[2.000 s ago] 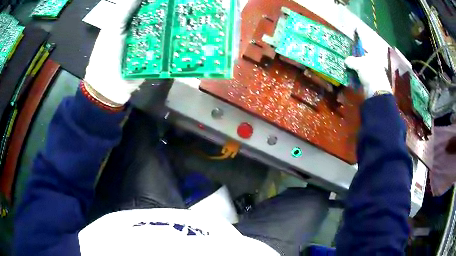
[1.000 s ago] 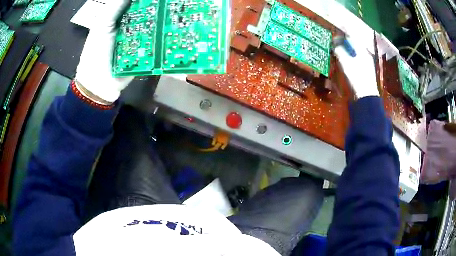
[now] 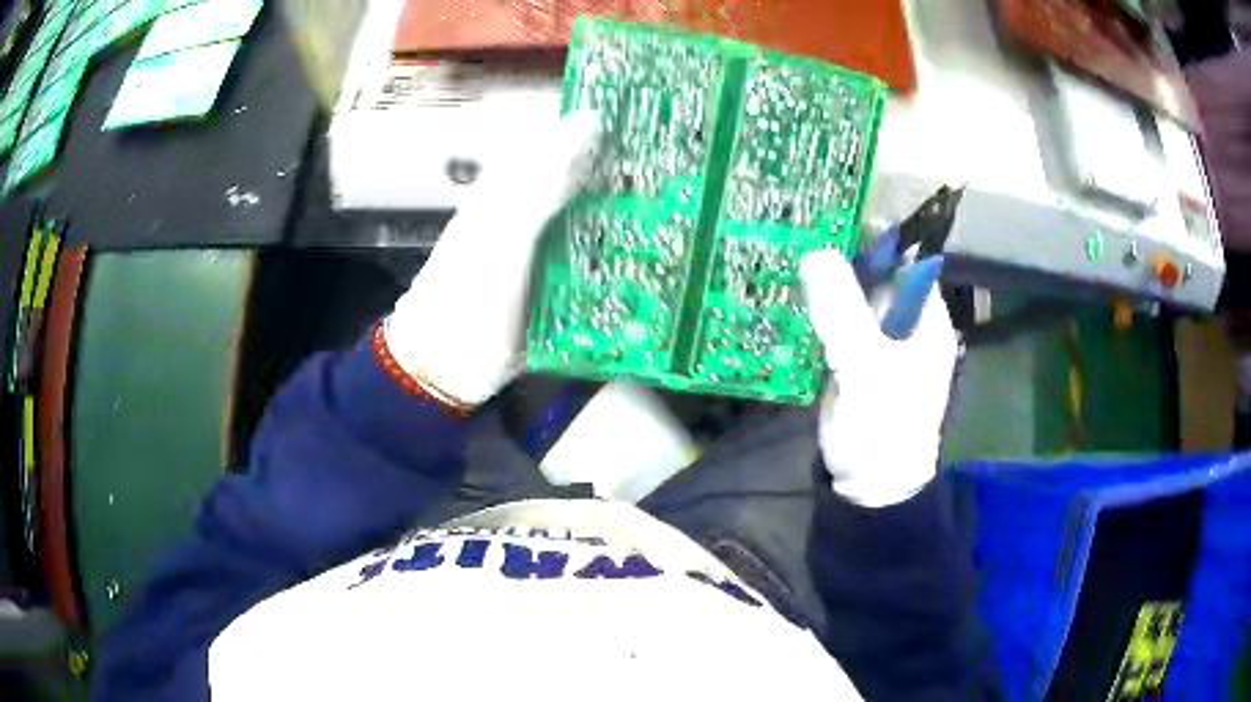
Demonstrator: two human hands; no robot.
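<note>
A green PCB panel (image 3: 707,220) with silver solder dots and a dark centre line is held up above my lap, tilted slightly. My left hand (image 3: 501,254), in a white glove, grips its left edge. My right hand (image 3: 885,377), also gloved, holds blue-handled side cutters (image 3: 912,261) with the dark jaws pointing up and right. Its thumb or a finger touches the panel's lower right edge. The fingers behind the panel are hidden.
The machine front (image 3: 1056,247) with buttons lies behind and right. The red-brown base plate (image 3: 480,25) is at the top. Pale green boards (image 3: 185,62) lie on the black mat (image 3: 206,172) at left. A blue plastic bin (image 3: 1015,549) holding a board is at lower right.
The view has swung to the right. The panel has come down over my lap. My right hand has moved from the machine fixture to the panel's right side, still holding the cutters.
</note>
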